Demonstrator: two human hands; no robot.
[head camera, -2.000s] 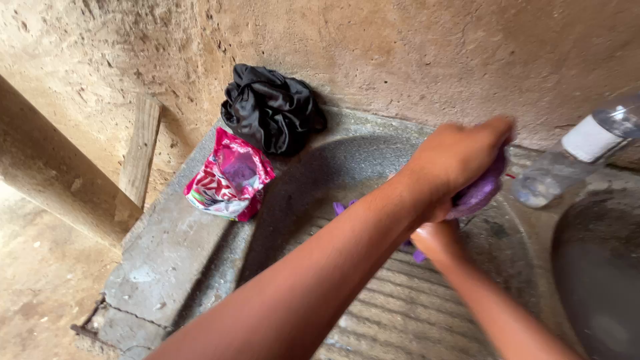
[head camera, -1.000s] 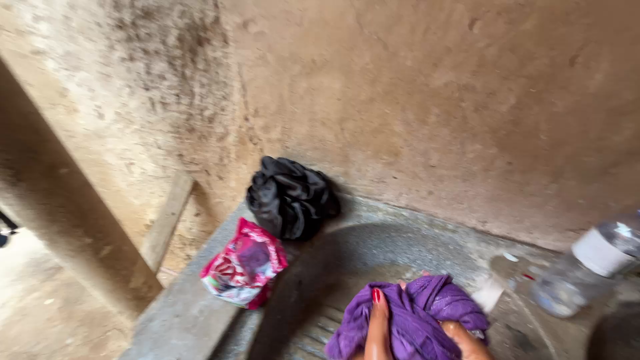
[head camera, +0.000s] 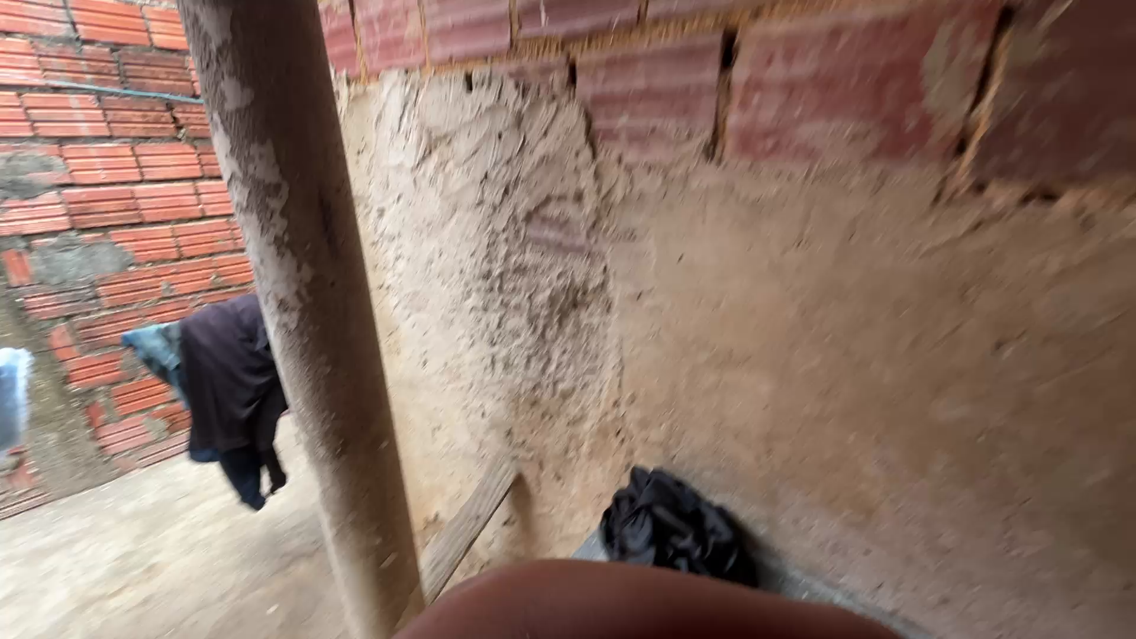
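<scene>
Neither my left hand nor my right hand shows in the head view. A blurred stretch of bare skin, likely part of an arm (head camera: 648, 603), crosses the bottom edge. Just above it, a crumpled black cloth (head camera: 674, 528) lies on the grey stone ledge (head camera: 816, 586) against the wall. The purple cloth, the detergent bag and the basin are out of view or hidden.
A thick round post (head camera: 311, 311) stands left of centre. A wooden board (head camera: 470, 524) leans by the rough plastered wall (head camera: 843, 355). Dark clothes (head camera: 226, 382) hang beyond the post, before a red brick wall (head camera: 142, 213). The pale floor (head camera: 133, 559) shows at lower left.
The view has swung up and to the left. Both hands and the purple cloth, seen over the basin a second ago, have left the picture, and skin now fills the bottom edge.
</scene>
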